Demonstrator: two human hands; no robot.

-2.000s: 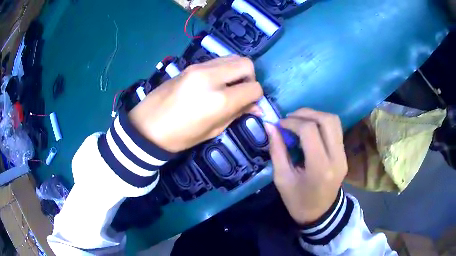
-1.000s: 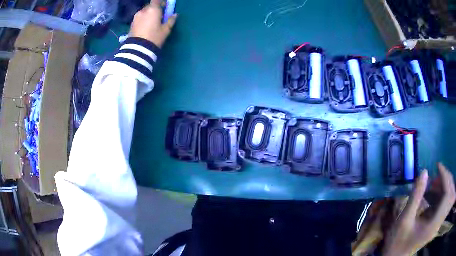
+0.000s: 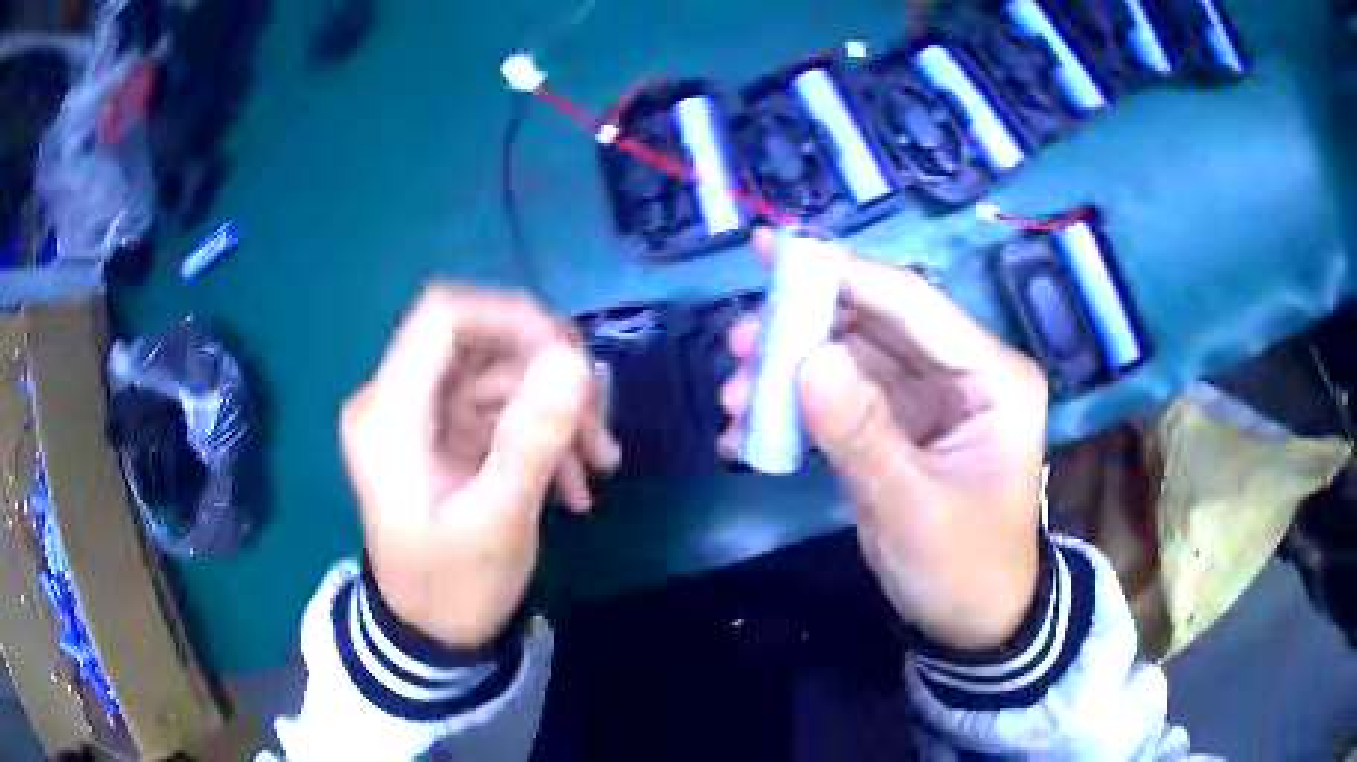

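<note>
My right hand [image 3: 938,432] holds a pale blue lithium cell [image 3: 792,357] upright between thumb and fingers, above the row of housings. Red and dark leads run from its top end up and left to a white connector [image 3: 523,72]. My left hand [image 3: 476,432] is beside it, blurred, fingers curled, touching nothing that I can make out. Behind the hands, black housings [image 3: 647,390] without visible cells are mostly hidden. A housing with a cell and an oval insert [image 3: 1054,305] lies to the right.
Several part-filled units [image 3: 822,142] with cells and brackets form a row at the back. A cell carton [image 3: 112,521] and clear plastic bag [image 3: 186,432] are at left, with a loose cell [image 3: 210,250] beyond. A yellowish bag [image 3: 1235,506] hangs near the bench edge at right.
My left hand has come back from the far left to the middle. The cell is now in my right hand, which has moved left from the finished-looking unit at right. The view has turned.
</note>
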